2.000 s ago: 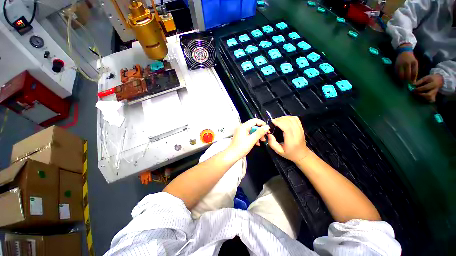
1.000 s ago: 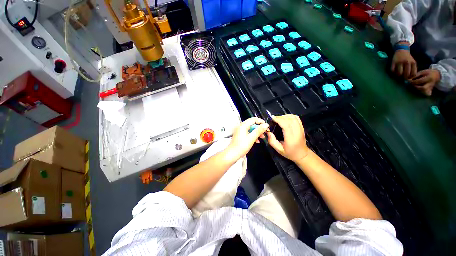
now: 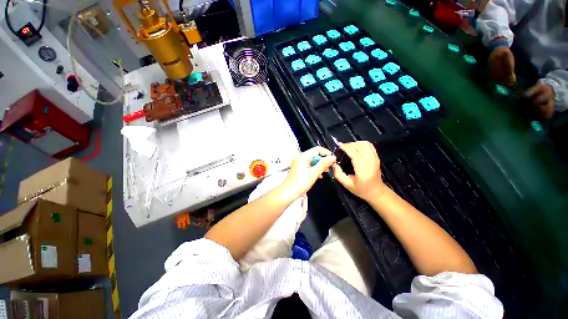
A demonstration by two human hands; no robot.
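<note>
My left hand (image 3: 307, 169) is shut on a small turquoise housing (image 3: 316, 161), mostly hidden by the fingers. My right hand (image 3: 361, 169) meets it at the fingertips and pinches a small dark item (image 3: 337, 151) with a pale streak, too small to make out. Both hands are between the machine and the trays. A black tray (image 3: 349, 128) ahead of them holds many turquoise housings. Another turquoise housing (image 3: 196, 78) sits in the fixture (image 3: 202, 96), with the gold press cylinder (image 3: 169, 55) beside and above it.
The white machine base (image 3: 268, 115) with a red stop button (image 3: 258, 168) is at left, with a fan (image 3: 248, 64) on it. A second black tray (image 3: 430, 199) lies right of my hands. The green conveyor (image 3: 461, 93) carries housings past a coworker's hands (image 3: 539, 98). Cartons (image 3: 68, 193) stand at left.
My hands stay together with only slight finger movement. The gold cylinder came down, then rose again. Housings on the conveyor have shifted, and the coworker's hands have moved apart.
</note>
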